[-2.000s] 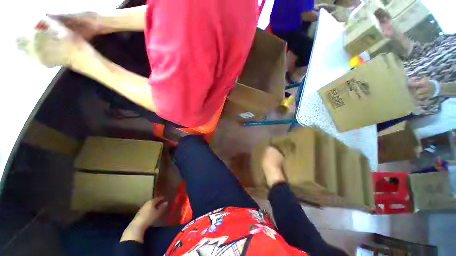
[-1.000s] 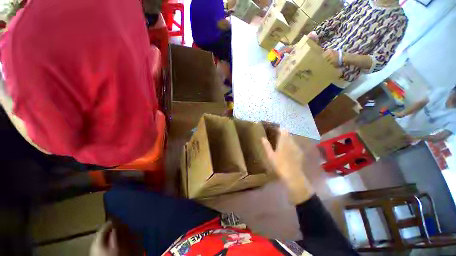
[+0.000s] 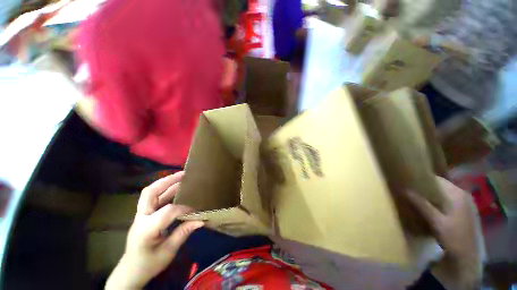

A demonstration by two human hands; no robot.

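My left hand grips the lower near edge of a small open brown carton in front of my lap. The carton's dark inside shows and looks empty. My right hand holds a group of open brown cartons from their right side, with its fingers partly inside an opening. The nearest of these has black printed marks on its large face. The group stands beside the small carton, close against it. The right hand and these cartons are blurred.
A person in a red shirt is close at the left. An open carton stands behind. A light table is at the back, with a person in a patterned top holding a carton. A red stool is at the right. A closed carton is low left.
My left hand has risen from the lower left and taken hold of a small carton. My right hand has closed on the carton group, which is now nearer and further right. The view has shifted.
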